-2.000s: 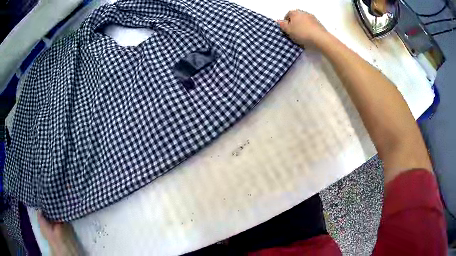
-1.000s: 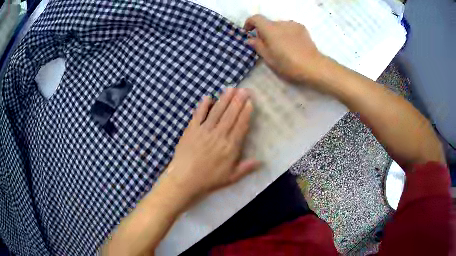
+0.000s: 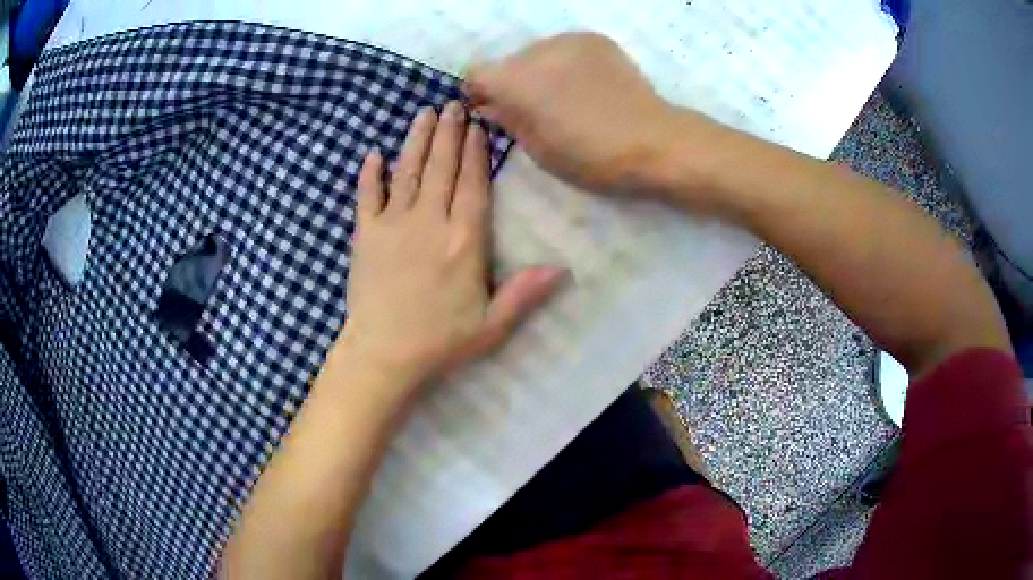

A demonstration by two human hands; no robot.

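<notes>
A navy-and-white check garment (image 3: 272,193) lies spread over the left of the off-white pressing board (image 3: 589,283). A rounded opening on the left shows white through the cloth, and dark fabric strips (image 3: 190,297) lie on the checks. My left hand (image 3: 419,249) rests flat on the garment near its edge, fingers extended, thumb over the bare board. My right hand (image 3: 566,108) is at the garment's right corner, its fingertips pinching the edge just beyond my left fingertips.
Grey speckled floor (image 3: 782,385) shows beyond the board's near right edge. Part of a white round base (image 3: 891,389) is at the right. A grey surface (image 3: 974,125) is at the upper right, and blue material shows at the top corners.
My left hand has come from the garment's lower left corner to its right part and slid further up. My right hand has moved left with the corner. The iron has left the view.
</notes>
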